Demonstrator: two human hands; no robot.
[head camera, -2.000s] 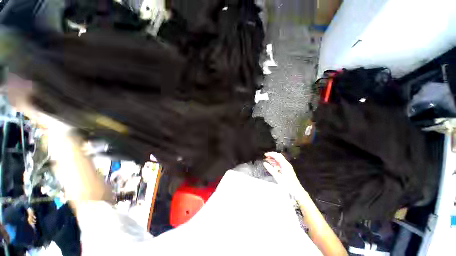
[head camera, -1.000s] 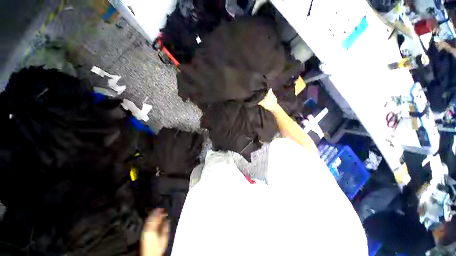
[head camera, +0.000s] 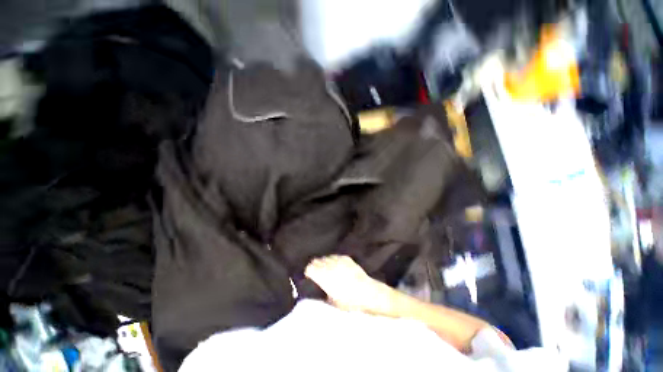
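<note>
A dark brown garment (head camera: 291, 160) spreads across the middle in front of me, with a pale rounded pocket outline on its upper part and deep folds lower down. My right hand (head camera: 338, 278) is at its near edge with the fingers curled on the dark cloth, close to my white clothing. The fingertips are blurred. A small white patch shows on the cloth just left of this hand. My left hand is not in view.
A heap of darker garments (head camera: 109, 138) fills the left side. A long white table (head camera: 567, 218) runs down the right, with an orange-yellow bag or container (head camera: 545, 69) at its far end. Pale scraps (head camera: 36, 345) lie at the lower left.
My view has turned. The dark garment is now spread in front of me with its pocket outline showing. My right hand is lower and closer to my body. My left hand has left the picture.
</note>
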